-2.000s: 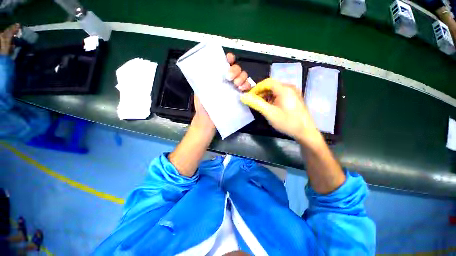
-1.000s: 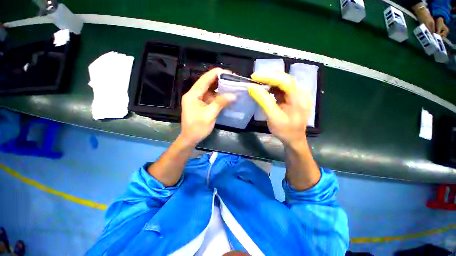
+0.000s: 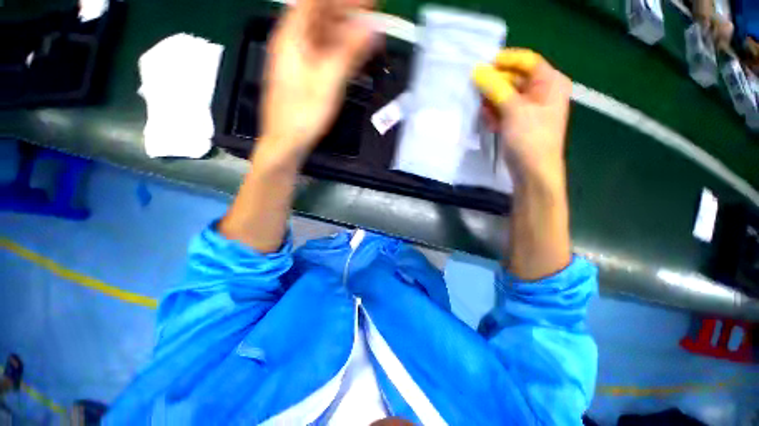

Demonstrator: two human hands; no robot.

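My right hand (image 3: 533,108), with yellow finger cots, grips the right edge of a white sleeve (image 3: 453,91) over the tray. Whether a phone is inside it cannot be seen. A small white printed label (image 3: 387,117) shows at the sleeve's left edge. My left hand (image 3: 308,75) is blurred and raised over the tray's left part, cut by the top edge; it seems empty with its fingers apart. The black phone tray (image 3: 349,170) lies below both hands, and part of another white piece (image 3: 487,166) shows in its right end.
A loose stack of white sleeves (image 3: 179,100) lies left of the tray. Another black tray (image 3: 54,71) is at the far left. A white slip (image 3: 706,215) lies to the right. Small boxes (image 3: 701,54) stand on the belt at the upper right, near another person's hand (image 3: 716,21).
My left hand has let go of the sleeved phone and moved up and left. My right hand has moved right, and the white piece now shows its broad face.
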